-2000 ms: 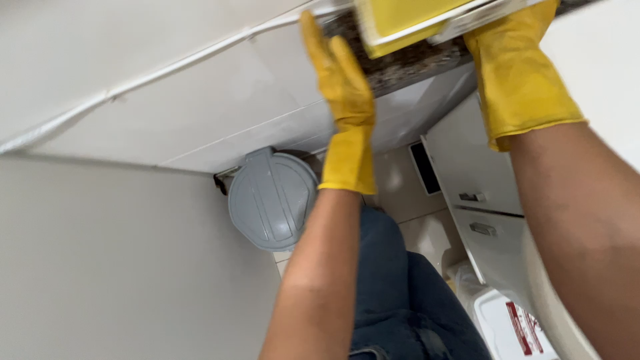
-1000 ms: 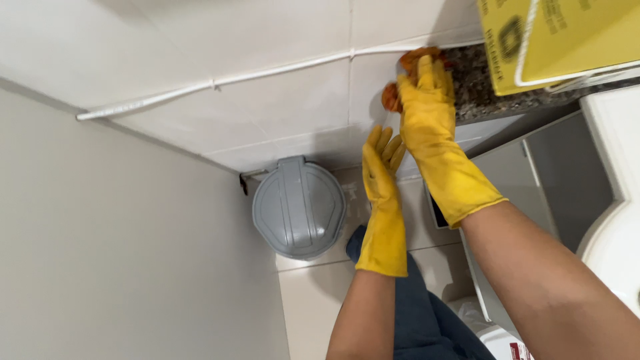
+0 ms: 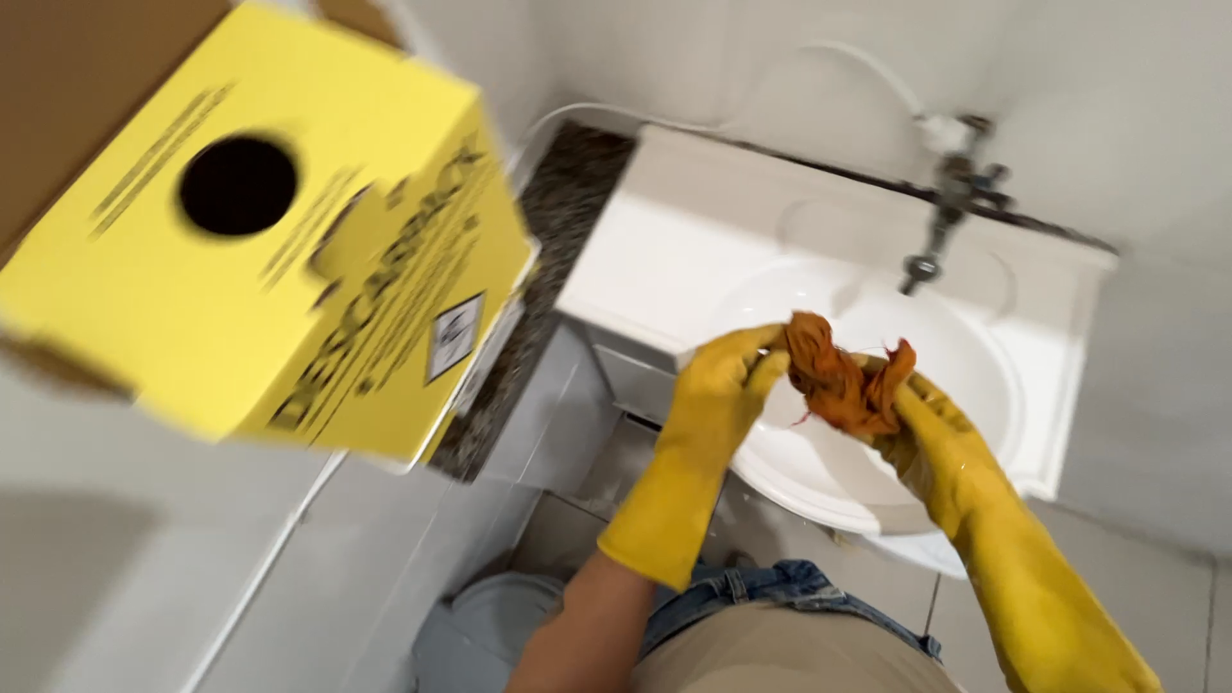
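Note:
An orange-brown cloth (image 3: 842, 380), crumpled and frayed at its edges, is stretched between my hands above a white washbasin (image 3: 977, 385). My left hand (image 3: 722, 385), in a yellow rubber glove, pinches its left end between thumb and fingers. The cloth's right end is in my right hand (image 3: 929, 438), gloved the same way, with the fingers curled around it from below. Behind the hands, a metal tap (image 3: 948, 212) with a white hose joined to it reaches out over the bowl.
A yellow cardboard sharps box (image 3: 385, 279) with a round dark hole stands at the left, by a dark granite strip (image 3: 577, 183). A grey lidded bin (image 3: 500, 626) is on the floor at the bottom. A white cable (image 3: 260, 577) runs along the tiled wall.
The view has swung to the basin. One second ago my right hand pressed the cloth on the wall by the granite edge, with my left hand beside it; now both hands hold it over the basin.

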